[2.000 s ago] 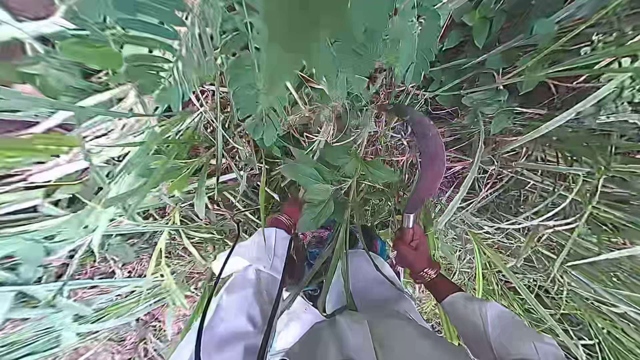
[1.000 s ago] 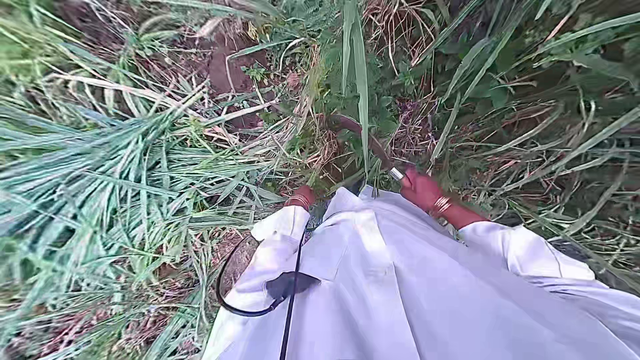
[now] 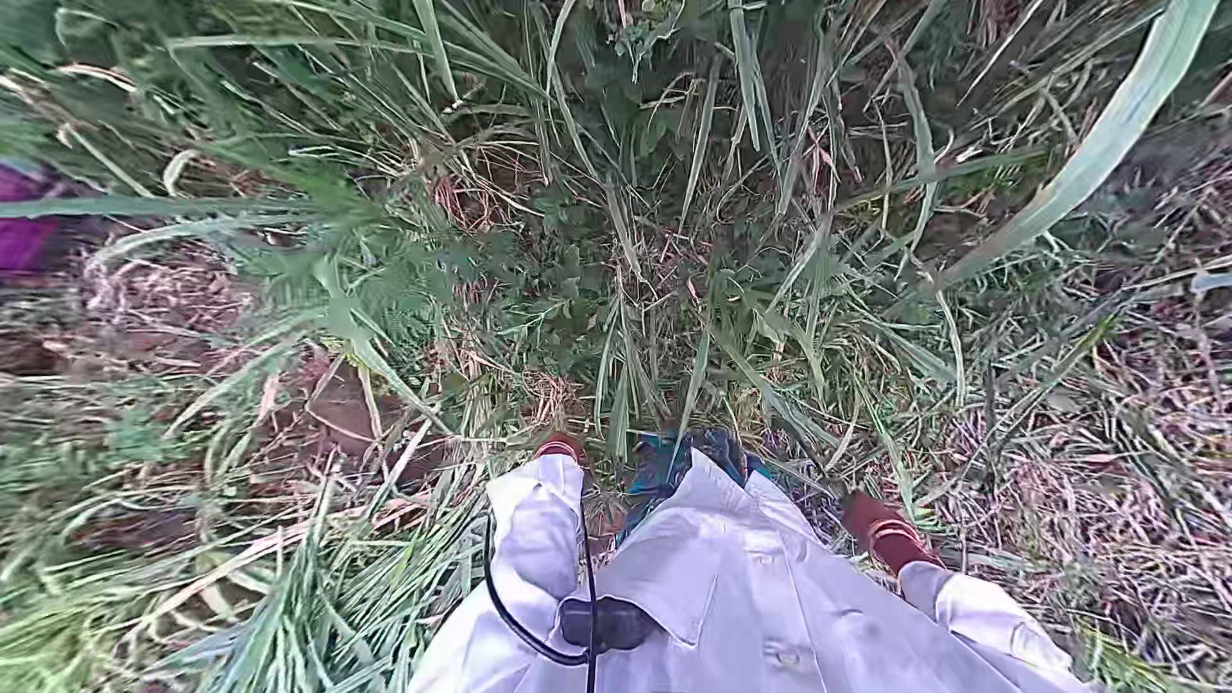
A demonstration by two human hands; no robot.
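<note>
My left hand is low among the green stems at lower centre, just past the white sleeve cuff. Its fingers are hidden by grass, so its hold cannot be told. To the right, my right hand, with bangles at the wrist, is closed around the handle end of a sickle. The sickle's dark, narrow blade points up and left into the grass, blurred and partly covered. Standing long-bladed grass and leafy weeds rise in front of both hands.
Loose grass lies in a heap at lower left, near brown soil. Dry stalks cover the ground at right. A purple cloth shows at the far left edge. A black cable hangs over the white shirt.
My hands are farther apart than one second ago, and the sickle has come away from beside my left hand. The view has shifted strongly.
</note>
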